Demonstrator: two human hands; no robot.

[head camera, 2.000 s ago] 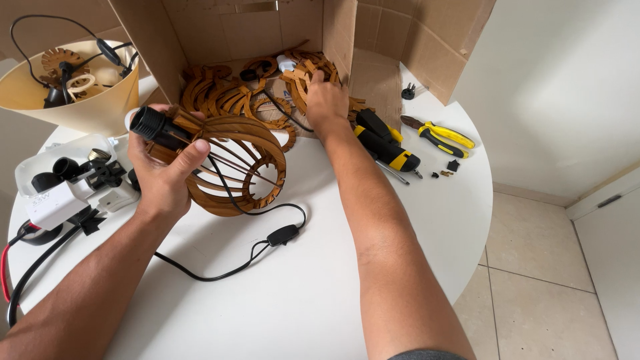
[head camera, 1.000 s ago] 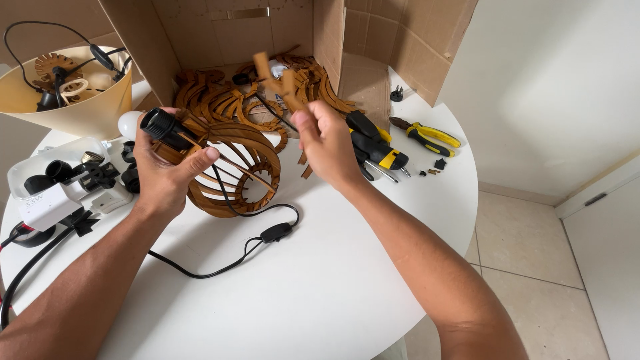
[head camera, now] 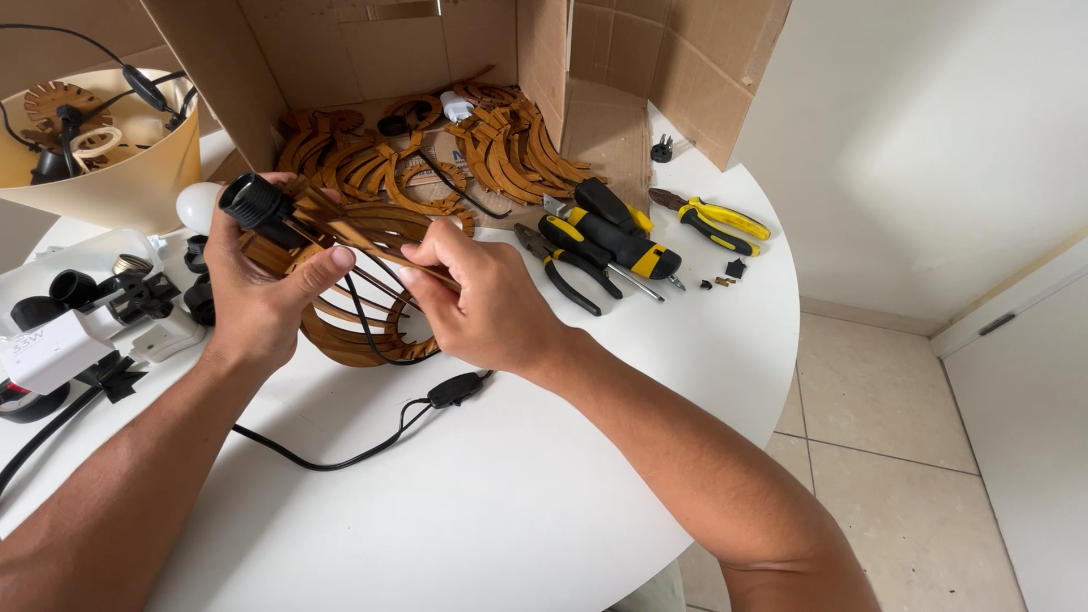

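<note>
My left hand (head camera: 270, 293) grips a round slatted wooden lampshade frame (head camera: 348, 340) near its top, beside the black lamp socket (head camera: 255, 206). With thumb and fingertips, my right hand (head camera: 476, 297) pinches a thin curved wooden slat (head camera: 382, 249) at the frame's right side. The slat's far end lies against the frame near the socket; whether it sits in a slot I cannot tell. A black cord runs through the frame, and its inline switch (head camera: 455, 389) rests on the white table (head camera: 408, 527).
Loose wooden slats (head camera: 510, 153) lie in an open cardboard box (head camera: 544, 76). Pliers (head camera: 714, 223), more pliers (head camera: 569, 272) and a utility knife (head camera: 625, 242) are at right. A cream shade (head camera: 127, 191), white bulb (head camera: 197, 208) and plastic tray of electrical parts (head camera: 76, 255) stand left.
My right hand has come from the slats in the box to the frame, bringing a wooden slat with it. My left hand still holds the frame.
</note>
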